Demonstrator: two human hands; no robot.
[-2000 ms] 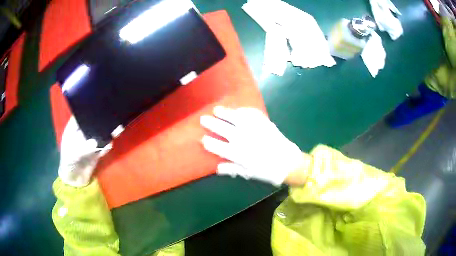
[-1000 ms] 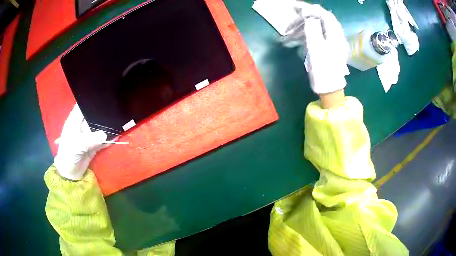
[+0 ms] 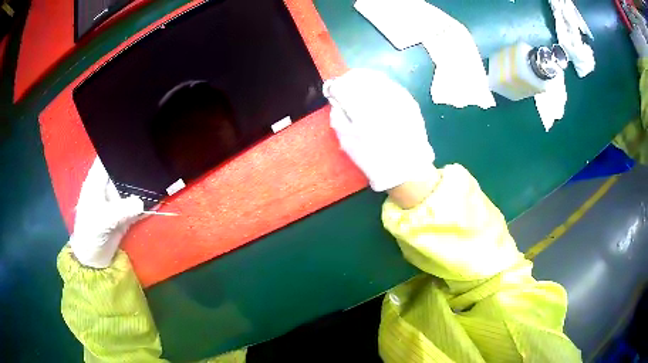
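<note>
A glossy black LCD panel [image 3: 206, 92] lies face up on a red foam pad [image 3: 241, 205], with two small white tabs on its near edge. My left hand [image 3: 106, 213], in a white glove, holds the panel's near left corner between thumb and fingers; thin white strands show there. My right hand [image 3: 380, 127], also in a white glove, is at the panel's right edge near the corner, fingers bent together. Whether it holds a wipe cannot be told, white on white.
White wipes [image 3: 444, 53] lie right of the pad on the green worktop [image 3: 284, 283]. A bottle with a metal top [image 3: 515, 71] stands beside them, with more wipes around it. Another panel [image 3: 99, 13] on red foam is at upper left. A person's sleeve [image 3: 636, 127] shows at the right edge.
The panel has been lowered flat onto the pad. My right hand went from the pad to the wipes, then came back left to the panel's right edge. My left hand stays at the corner.
</note>
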